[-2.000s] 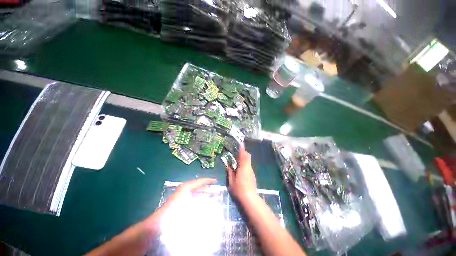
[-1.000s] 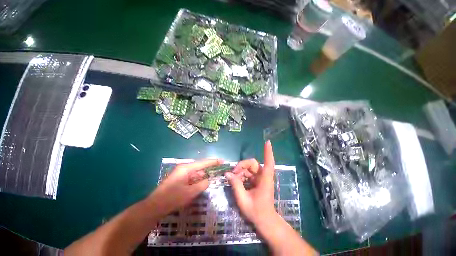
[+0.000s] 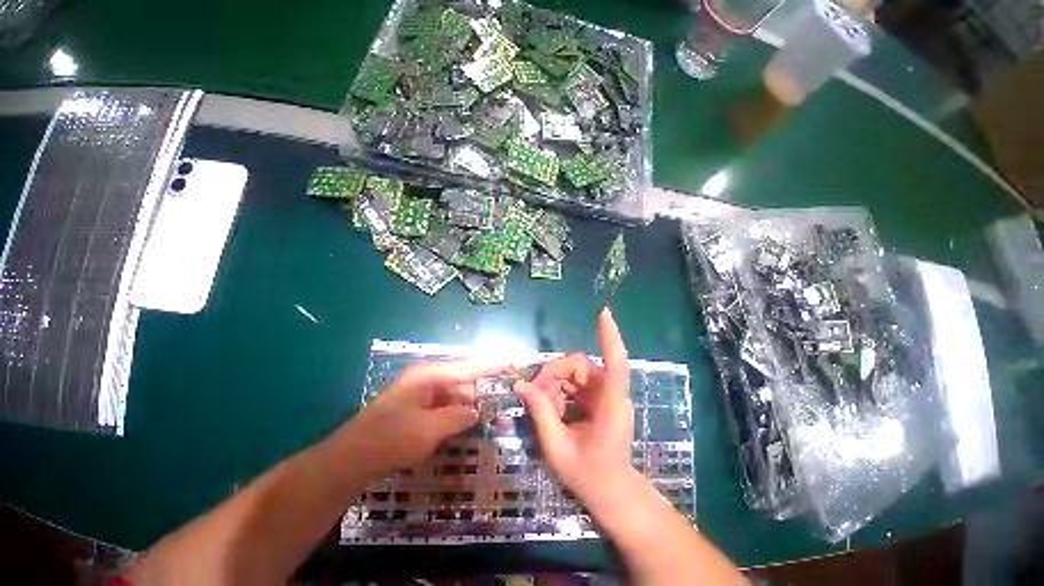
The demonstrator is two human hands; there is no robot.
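My left hand (image 3: 418,406) and my right hand (image 3: 578,412) meet over the gridded clear sheet (image 3: 664,441). Both hold a small circuit board (image 3: 501,389) between their fingertips; the fingers partly hide it. My right index finger points up and away from the board. Just beyond its tip is a small thin green piece (image 3: 615,266), seen edge-on or tilted; I cannot tell whether the finger touches it. The sheet's lower rows show dark pieces in the cells. A loose pile of green boards (image 3: 492,246) lies in front of the heaped clear tray (image 3: 650,172).
On the left are a white smartphone (image 3: 200,240) and a dark gridded stack (image 3: 69,263). On the right are a plastic-covered tray of boards (image 3: 801,332) and a white strip (image 3: 959,378). Cups (image 3: 819,52) stand at the upper right.
My right hand has come back from the loose pile to meet my left hand, and both now hold a board over the sheet. The view has shifted downward.
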